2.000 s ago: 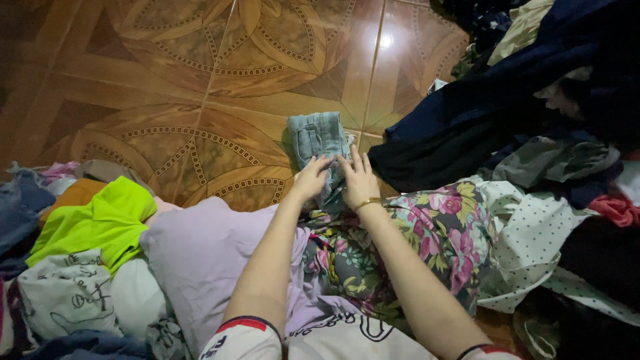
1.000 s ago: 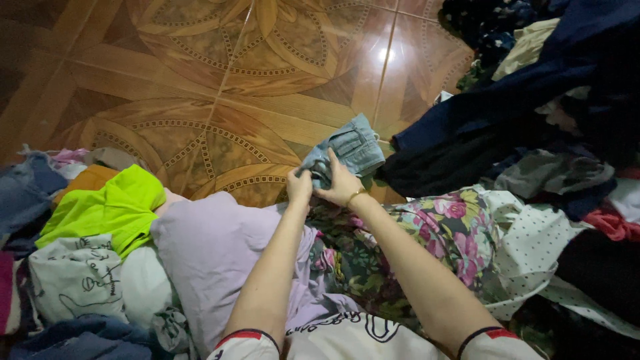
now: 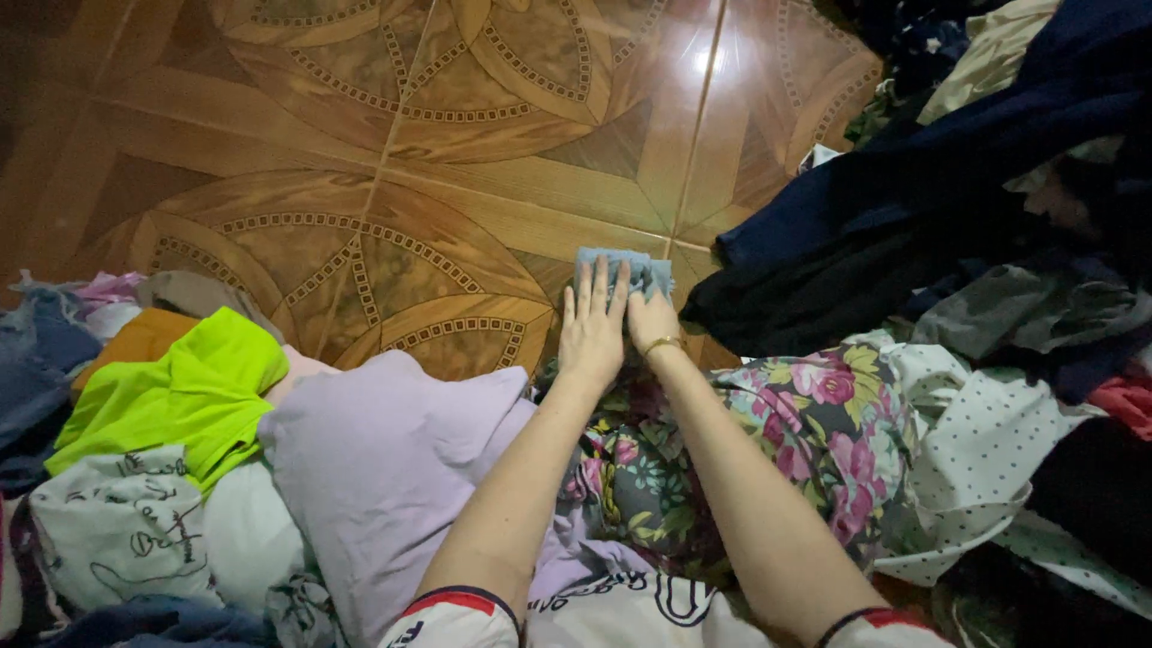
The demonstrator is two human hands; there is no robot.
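A small folded piece of light blue denim clothing (image 3: 601, 258) lies on the tiled floor in front of me. Across its left part my left hand (image 3: 594, 324) lies flat, fingers extended and slightly spread. My right hand (image 3: 652, 315), with a gold-coloured band at the wrist, touches the denim's right part; its fingers are bent, and whether they grip the cloth cannot be told. Beneath my forearms is floral fabric (image 3: 810, 405) over my legs, with a lilac garment (image 3: 387, 441) to its left.
Left of me lie a lime green garment (image 3: 180, 396), a white printed one (image 3: 117, 531) and blue denim (image 3: 40, 351). On the right are a dark navy and black clothes pile (image 3: 900, 216) and a white dotted cloth (image 3: 972, 450). Glossy patterned floor tiles (image 3: 360, 234) extend ahead.
The denim piece has become smaller and more compact, and no longer lies at a slant as one second ago. My left hand has gone from bent fingers to lying flat on it.
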